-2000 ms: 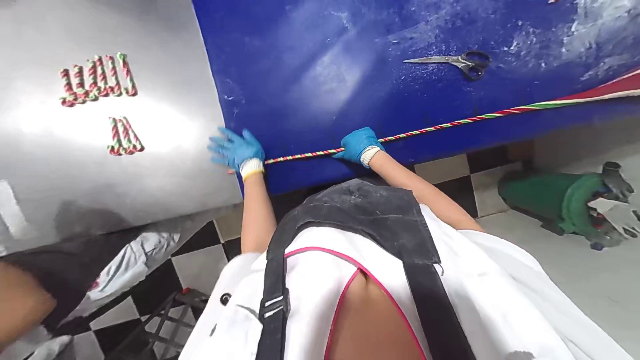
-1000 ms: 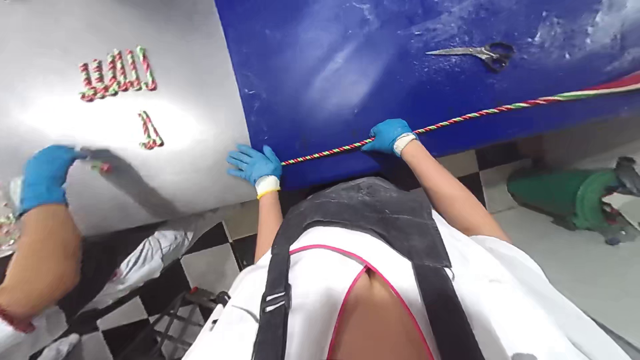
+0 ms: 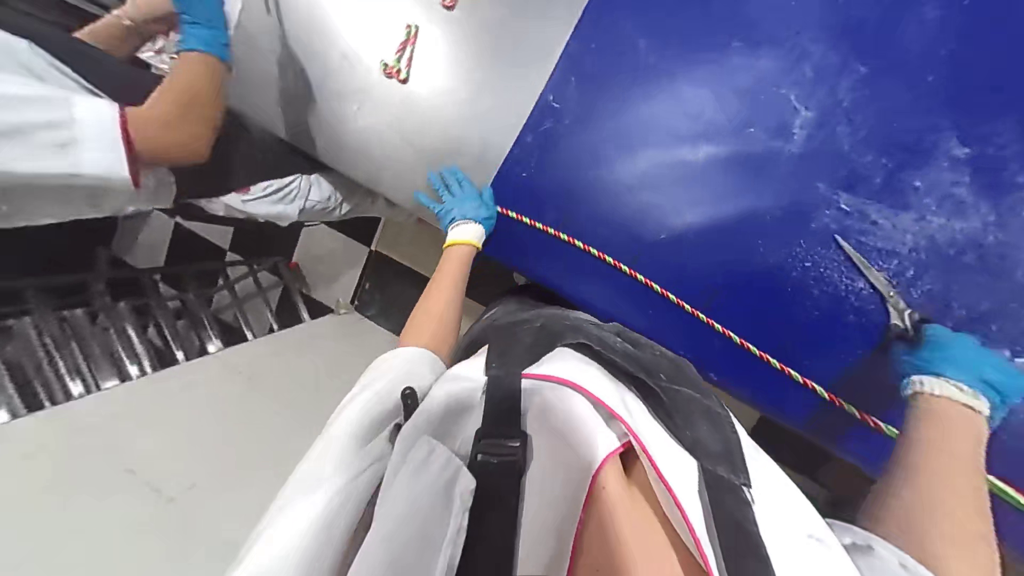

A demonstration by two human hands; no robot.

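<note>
A thin twisted rope of red, white and green candy runs along the near edge of the blue tabletop. My left hand, in a blue glove with a white cuff, lies flat with fingers spread at the rope's left end, where blue and metal surfaces meet. At the right, my gloved right hand is at the handles of a pair of metal scissors; its fingers are partly hidden, so the grip is unclear. The scissors' blades point away to the upper left. The rope passes beneath my right forearm.
Short twisted candy pieces lie on the metal tabletop. At the upper left a co-worker's blue-gloved hand and arm reach over the table. Below stands a metal rack on the checkered floor. White powder marks the blue surface.
My right hand has left the rope and moved right to the scissors. My left hand stays at the rope's left end. The co-worker's arm has moved, and the view has turned noticeably.
</note>
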